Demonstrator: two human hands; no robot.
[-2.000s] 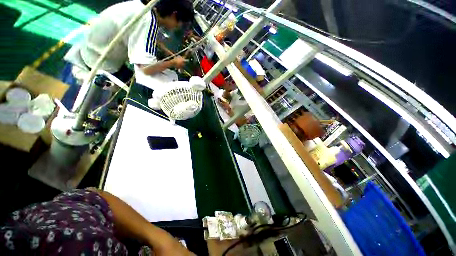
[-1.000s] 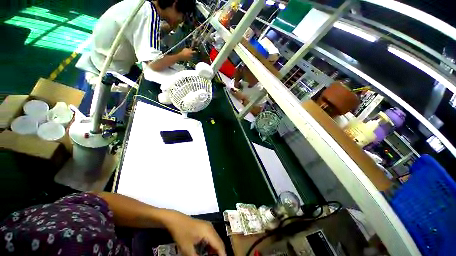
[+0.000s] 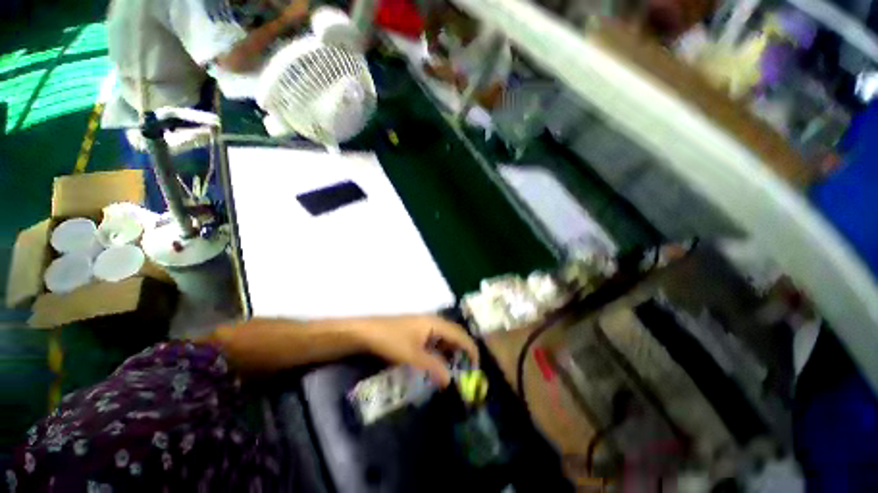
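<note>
My left hand (image 3: 428,349) reaches in from the left over the black test panel (image 3: 337,433). Its fingertips are on a small circuit module with a bright yellow block (image 3: 472,386), just below the fingers; the view is blurred. A cream-white socket strip (image 3: 382,393) lies on the panel, left of the module. Something greenish, too blurred to name, shows below the module. My right hand is not in view.
A white sheet (image 3: 318,260) with a black phone (image 3: 331,197) lies beyond the panel. A white fan (image 3: 322,91), white blocks (image 3: 515,302), a black cable, a small red object (image 3: 544,363) and grey-beige instruments (image 3: 635,376) stand around. Another person is at the upper left.
The view has tilted down and shows more of the panel. My left hand has come fully into the picture, and the yellow-block module now shows at its fingertips.
</note>
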